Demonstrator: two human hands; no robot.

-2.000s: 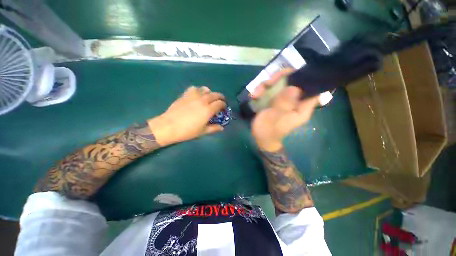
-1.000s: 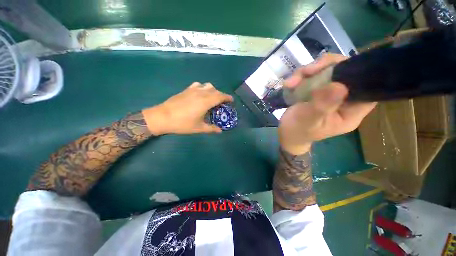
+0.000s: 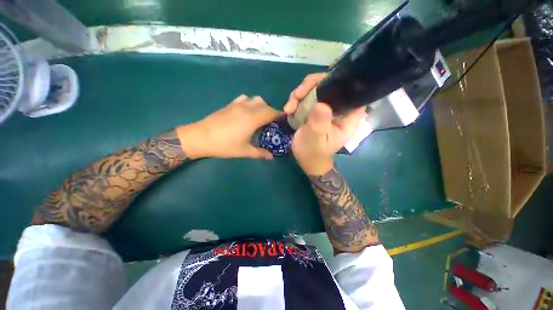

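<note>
A small round unit (image 3: pixel 274 140) with a dark rim and blue-and-white patterned face lies on the green bench (image 3: pixel 242 200). My left hand (image 3: pixel 233 128) holds it at its left side between thumb and fingers. My right hand (image 3: pixel 321 130) grips the electric screwdriver (image 3: pixel 370 69) by its pale front grip. The driver's thick black body slants up to the right. Its front end is at the unit's upper right edge. The bit is hidden, so contact with the unit cannot be told.
The screw feeder (image 3: pixel 397 109) stands askew at right, partly covered by the driver. A white fan (image 3: pixel 51 91) is at left. A pale metal rail (image 3: pixel 200 42) crosses behind. An open carton (image 3: pixel 476 133) is at right, with red-handled objects (image 3: pixel 473 278) low at right.
My right hand has moved left from the feeder with the driver, which now reaches the round unit. My left hand still holds the unit in nearly the same place.
</note>
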